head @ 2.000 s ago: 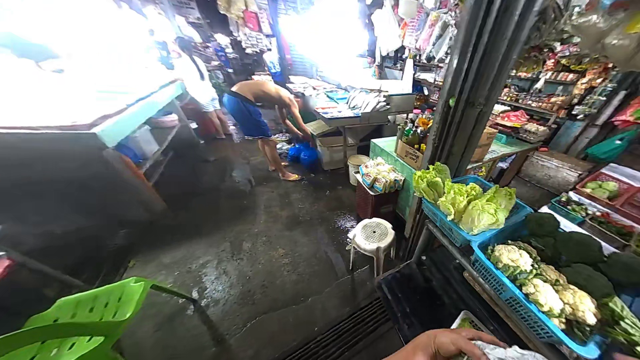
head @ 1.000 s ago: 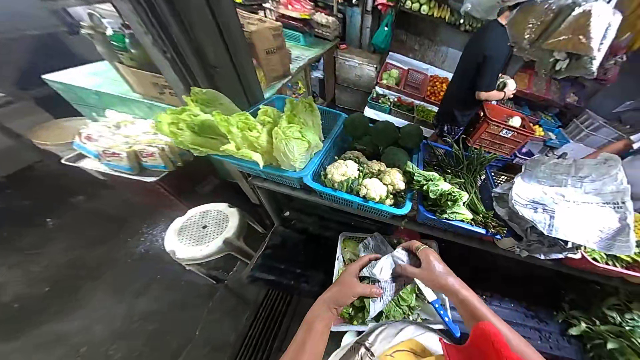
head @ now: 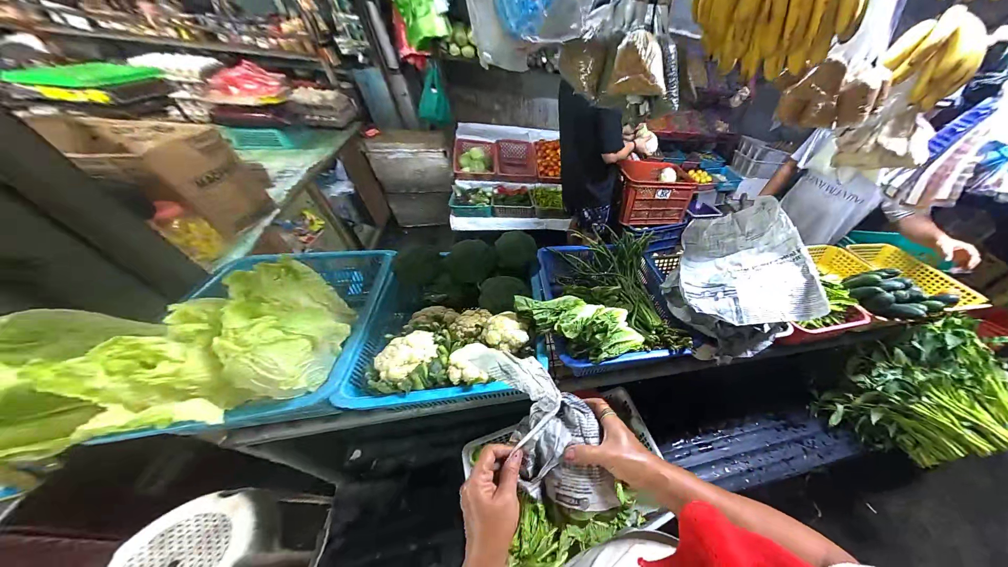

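At lower centre my left hand point(head: 492, 500) pinches a twisted edge of a crumpled newspaper wrap point(head: 571, 445). My right hand point(head: 610, 449), with a ring on one finger, holds the same wrap from its right side. Whatever the paper covers is mostly hidden. Below both hands, leafy greens point(head: 543, 535) lie in a white crate point(head: 630, 405). Just beyond the paper is a blue basket point(head: 358, 378) with cauliflower point(head: 405, 356) and broccoli point(head: 472, 261).
Lettuce point(head: 276, 331) fills a basket at left. Green leafy vegetables point(head: 602, 327) and stacked newspaper sheets point(head: 748, 268) stand right of the cauliflower. A white stool point(head: 197, 535) is lower left. Bananas point(head: 772, 31) hang above. A person in black point(head: 587, 150) and another person's hand point(head: 957, 250) are farther back.
The view has swung right toward the stall. A second ago both hands were over the greens with a smaller-looking bunch of newspaper; now the paper is twisted upward between them.
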